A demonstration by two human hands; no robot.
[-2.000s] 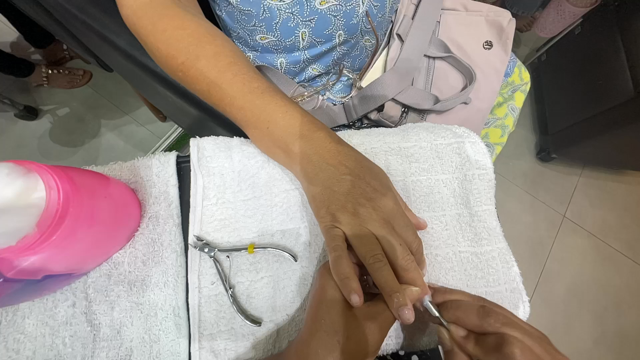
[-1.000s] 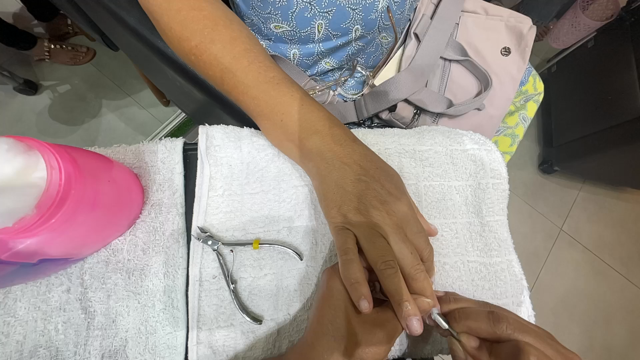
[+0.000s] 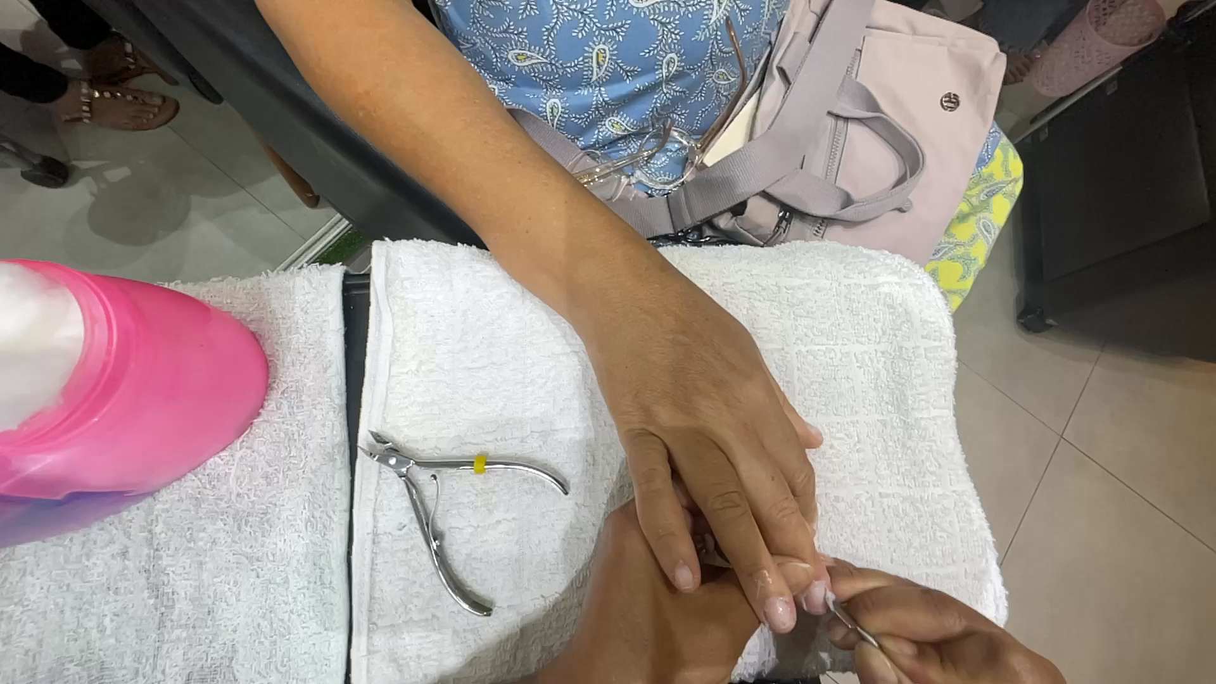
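Observation:
At the bottom, my left hand (image 3: 665, 608) holds the fingers of another person's hand (image 3: 684, 370) from below, its thumb near a fingertip. My right hand (image 3: 926, 622) grips a thin metal manicure tool (image 3: 852, 622), whose end touches the nail of one of those fingers. The person's hand lies palm down over a white towel (image 3: 883, 380). To the left, metal cuticle nippers (image 3: 432, 508) with a yellow band on one handle rest spread on the same towel. My left palm and several of my fingers are hidden.
A pink plastic container (image 3: 180, 380) with white material inside stands on a second white towel (image 3: 190, 589) at left. Beyond the towels are the person's blue patterned clothing (image 3: 608, 76), clear-framed glasses (image 3: 665, 157) and a pink bag (image 3: 931, 142). A black wheeled case (image 3: 1121, 190) stands at right.
The view has shifted slightly. My left hand still supports the person's fingers, and my right hand keeps the tool near the same fingertip.

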